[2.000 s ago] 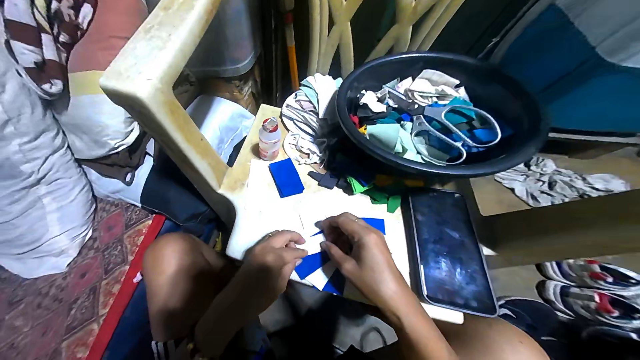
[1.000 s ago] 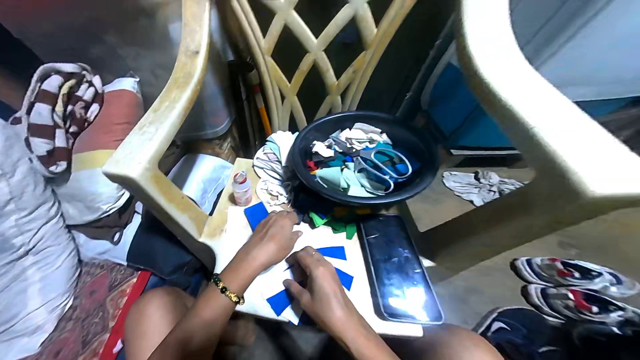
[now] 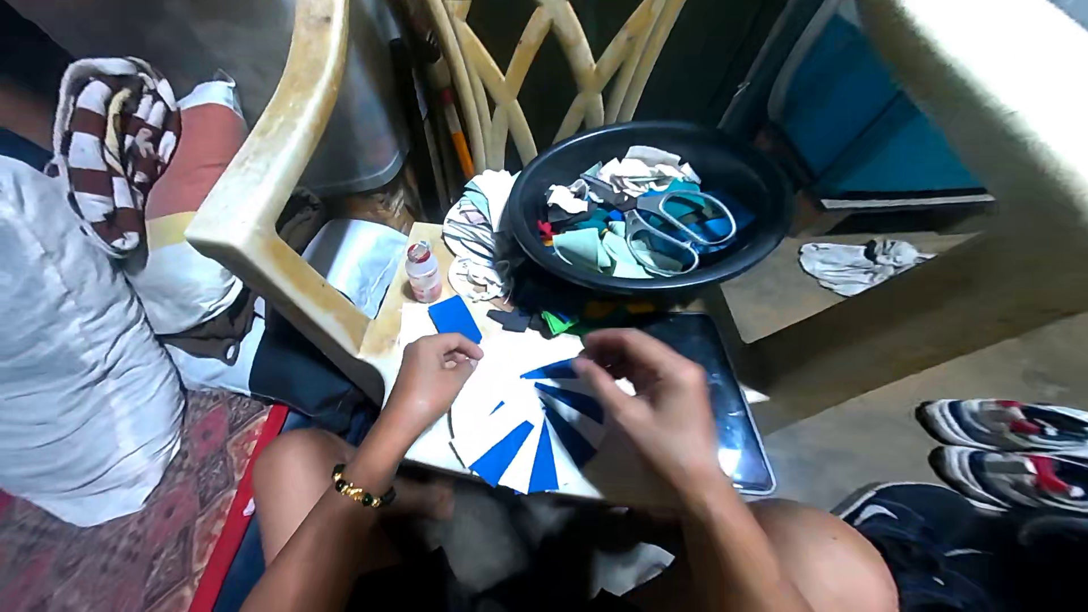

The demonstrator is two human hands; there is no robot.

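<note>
White sheet material (image 3: 501, 374) lies on the seat of a plastic armchair, with narrow blue wedge pieces (image 3: 503, 455) fanned out on it. My left hand (image 3: 438, 374) is over its left part, fingertips pinched together; whether they hold something small I cannot tell. A blue rectangular piece (image 3: 455, 320) lies just beyond that hand. My right hand (image 3: 650, 395) is raised over the right side of the fan, thumb and fingers curled and slightly blurred, and what is between them cannot be made out. A small bottle with a pinkish label (image 3: 423, 274) stands at the seat's left edge.
A black basin (image 3: 650, 280) holds fabric scraps and grey-handled scissors (image 3: 671, 229) behind my hands. A dark tablet-like device (image 3: 722, 399) lies at the seat's right. The chair's armrests (image 3: 263, 170) rise on both sides. Shoes (image 3: 1011, 442) and a cloth (image 3: 858, 265) are on the floor at right.
My hands, close together over the blue wedges two seconds ago, are now apart, the left at the sheet's left side and the right lifted at its right. The view has shifted.
</note>
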